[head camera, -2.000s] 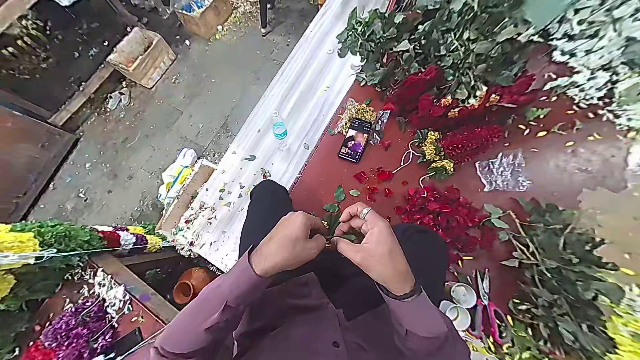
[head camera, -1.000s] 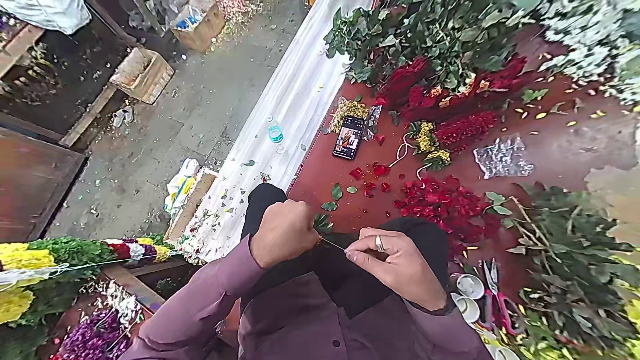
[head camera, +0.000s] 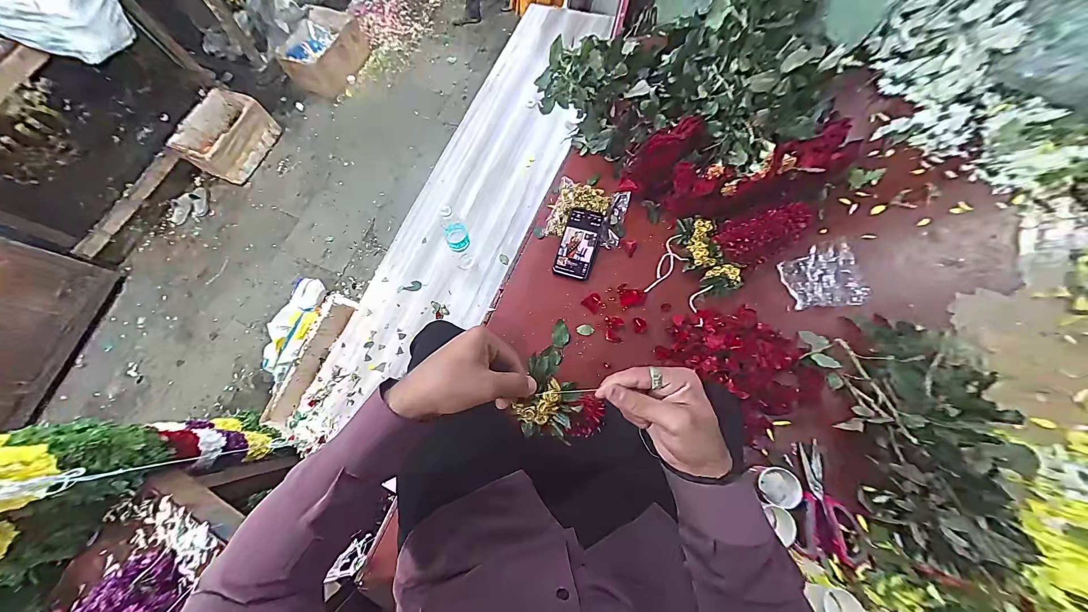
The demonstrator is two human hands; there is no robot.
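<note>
Between my two hands a thin pale thread (head camera: 574, 391) is stretched taut. My left hand (head camera: 463, 374) pinches one end of the stretch, and my right hand (head camera: 667, 412), with a ring on a finger, pinches the other. Just below the thread, over my lap, is a small bunch of yellow and red flowers with green leaves (head camera: 548, 412). A leafy sprig (head camera: 548, 357) stands out above it. Past my hands, loose red petals (head camera: 629, 297) and a phone (head camera: 580, 245) lie on the red surface. Red flowers (head camera: 735, 348) are heaped beyond my right hand.
Scissors (head camera: 820, 510) and white cups (head camera: 779, 488) are at the right. Leafy stems (head camera: 918, 425) spread beyond them. A clear plastic wrapper (head camera: 824, 276) lies farther back. A bottle (head camera: 456, 238) rests on white cloth (head camera: 501, 153). A flower garland (head camera: 204, 442) is at the left.
My hands were close together two seconds ago and are now apart with thread between them. The yellow and red bunch now shows below them.
</note>
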